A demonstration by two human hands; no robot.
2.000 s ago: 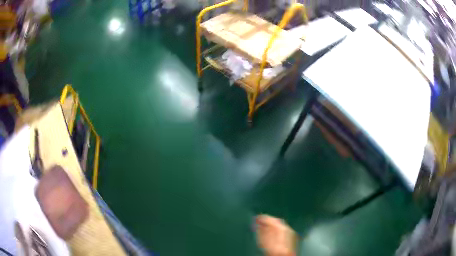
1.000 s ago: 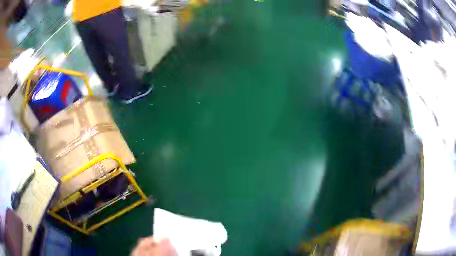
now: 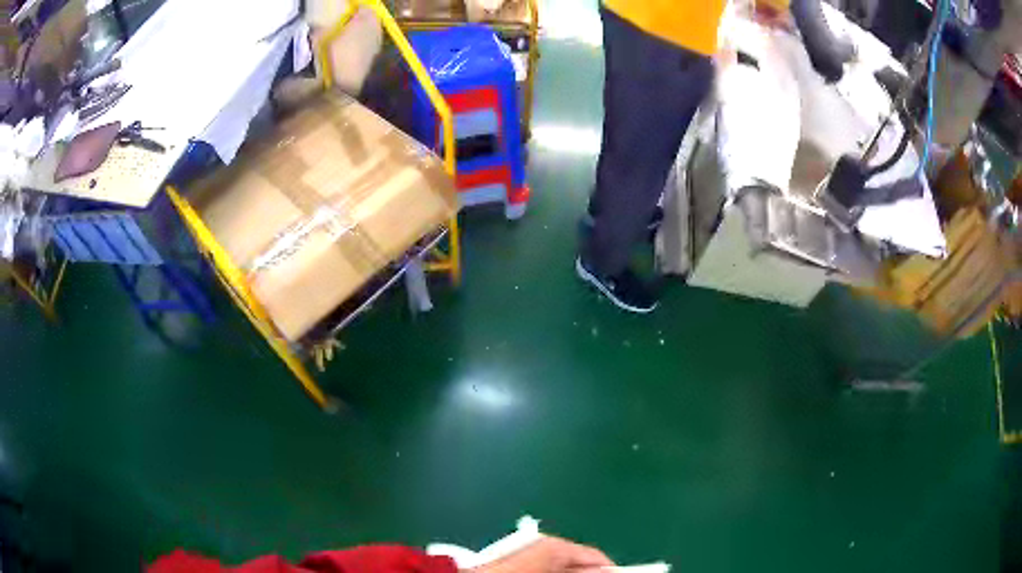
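Note:
My left hand (image 3: 549, 555) shows at the bottom edge, partly cut off, with a red sleeve reaching in from the left. It is closed on a small white cloth piece (image 3: 507, 542), which sticks out above the hand and to its right. The rest of the piece is hidden by the hand and the picture's edge. My right hand is not in view.
A yellow trolley with a large cardboard box (image 3: 325, 207) stands left of centre, beside a blue and red stool (image 3: 465, 78). A person in dark trousers (image 3: 650, 134) stands at a cluttered worktable on the right. A table with white cloth (image 3: 202, 67) is upper left.
The view has swung leftward and across the floor. The trolley, stool and person now sit further right in the picture. The hand with the white piece is lower, and a red sleeve now shows.

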